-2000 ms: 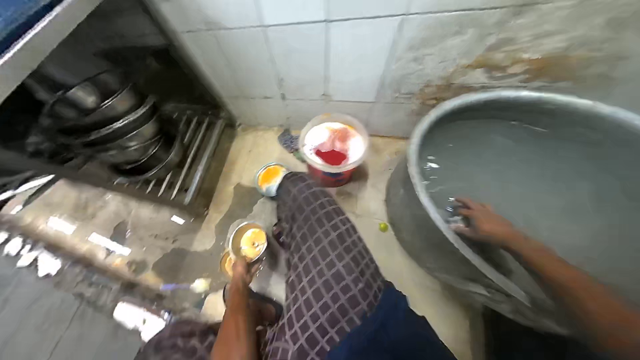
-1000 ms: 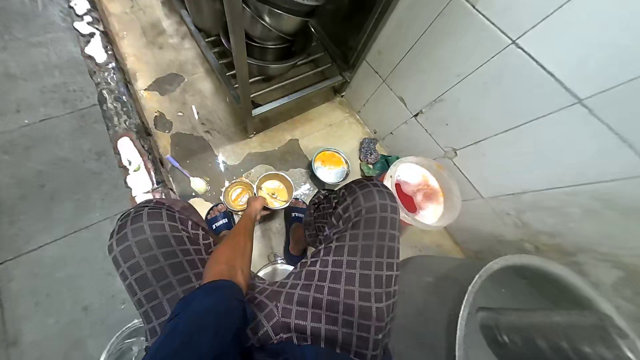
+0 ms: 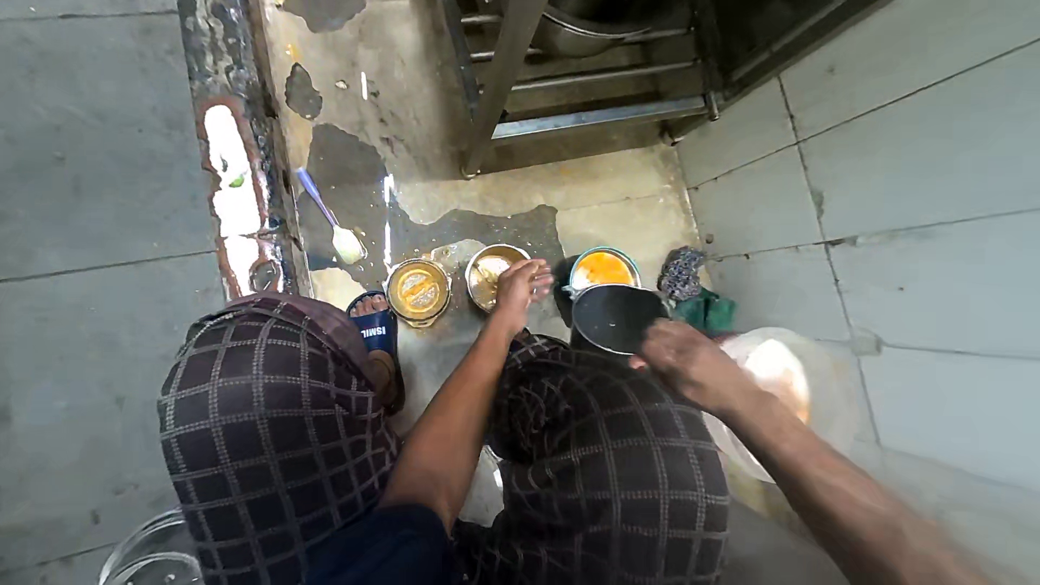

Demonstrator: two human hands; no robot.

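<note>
My right hand [image 3: 691,361] grips the rim of a dark round pot [image 3: 619,317], held tilted beside a bowl with orange contents [image 3: 603,270]. My left hand [image 3: 524,292] is over the right edge of a metal bowl [image 3: 486,280] on the wet floor, its fingers apart; whether they touch the bowl I cannot tell. Left of that bowl stands another metal pan [image 3: 418,291] with brownish liquid. A dark mesh scrubber [image 3: 682,272] and a green cloth [image 3: 705,313] lie right of the orange bowl.
A metal rack [image 3: 601,120] holding a pot stands ahead, against the tiled wall [image 3: 934,179]. A purple-handled brush [image 3: 321,199] lies at the left near a channel. A plastic tub [image 3: 772,382] with red and white contents is partly behind my right arm. Clear container [image 3: 154,561] at lower left.
My right hand, in the big vat two seconds ago, now holds a dark pot near the bowls. My left hand has come off the metal bowl's inside toward its right edge. The view has swung left.
</note>
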